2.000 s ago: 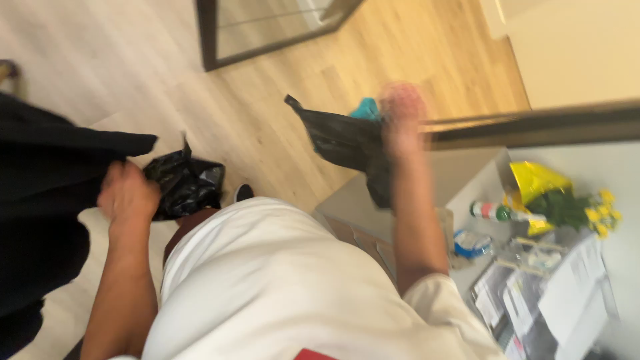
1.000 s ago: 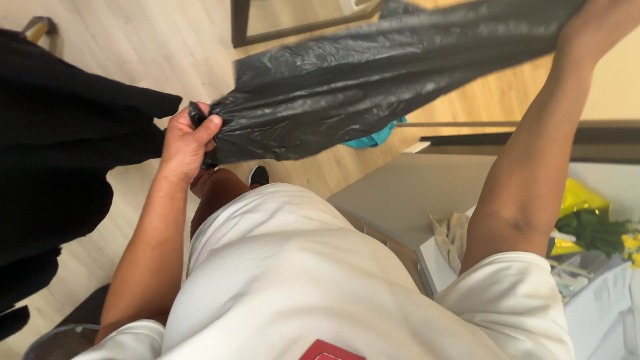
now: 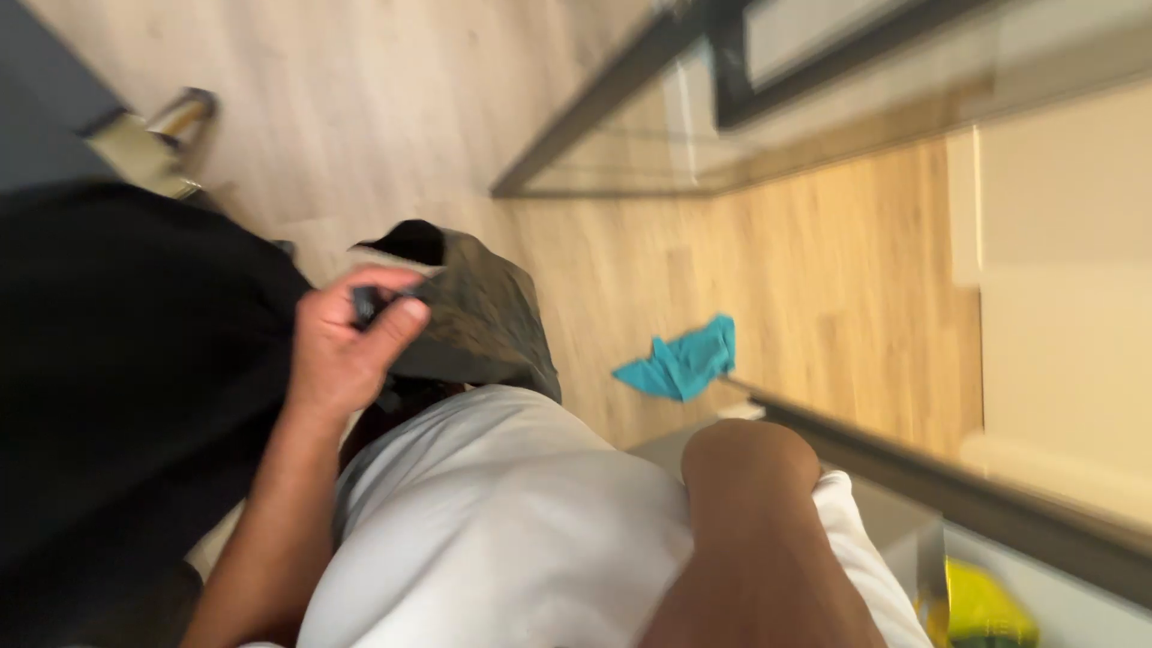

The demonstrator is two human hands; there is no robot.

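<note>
A black plastic bag [image 3: 486, 315] hangs open beside my left hand [image 3: 355, 337], whose fingers and thumb are closed on a gathered dark part of it. The picture is blurred there. Black fabric [image 3: 126, 360] fills the left side, just behind my left hand. Of my right arm only the bent elbow and part of the arm show at the lower right; my right hand is out of view.
A teal cloth [image 3: 686, 360] lies on the wood floor [image 3: 810, 297]. A dark-framed glass panel [image 3: 630, 153] stands at the upper right. A dark edge [image 3: 945, 486] runs along the lower right, near a yellow wrapper [image 3: 985, 603]. A chair-like leg [image 3: 184, 117] shows at the upper left.
The black bag was stretched between both my hands a second ago; now it hangs by my left hand alone, as far as visible. My right hand has left the view.
</note>
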